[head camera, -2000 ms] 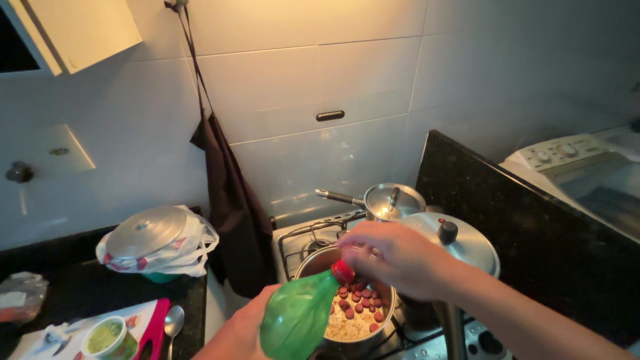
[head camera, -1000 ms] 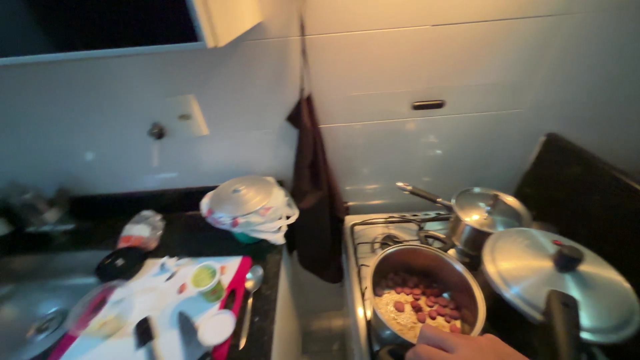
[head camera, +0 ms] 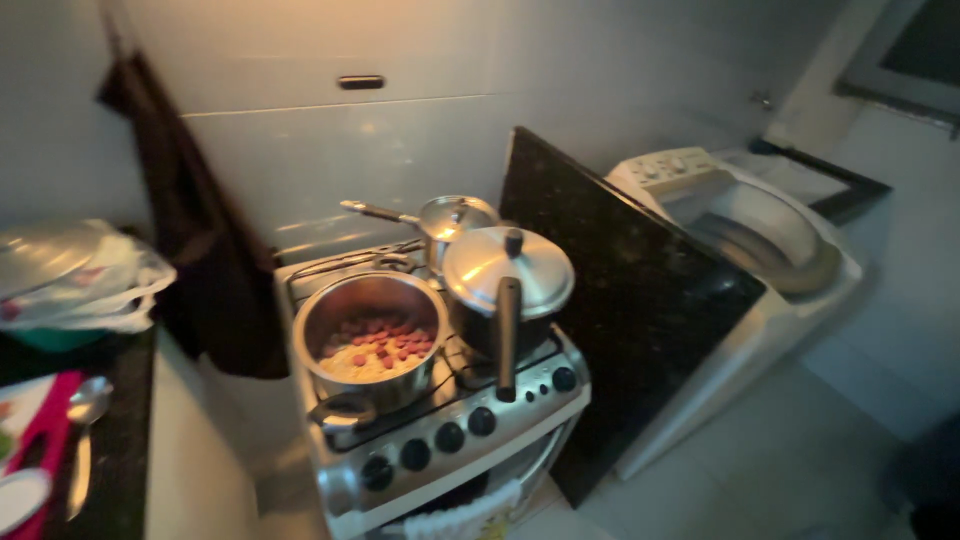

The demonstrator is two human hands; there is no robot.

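Observation:
Neither of my hands shows in the head view now, so what they hold is hidden. An open steel pot (head camera: 371, 330) stands on the front left of the gas stove (head camera: 450, 442), with reddish sausage slices (head camera: 390, 341) over pale, grainy-looking food inside. To its right is a pressure cooker (head camera: 510, 285) with its lid on and a black handle toward the front. Behind them sits a small lidded saucepan (head camera: 454, 221), its handle pointing left.
A dark stone panel (head camera: 600, 292) rises right of the stove, beside a washing machine (head camera: 757, 225). On the left counter lie a metal spoon (head camera: 86, 435) and a pink-edged board (head camera: 45, 427), near a bag-wrapped bowl (head camera: 71, 285). A dark apron (head camera: 202, 247) hangs on the wall.
Two seconds ago my hands were over the pot with a red-capped green bottle; one second ago one hand was at its rim. Both hands and the bottle are out of view now. The view has swung right.

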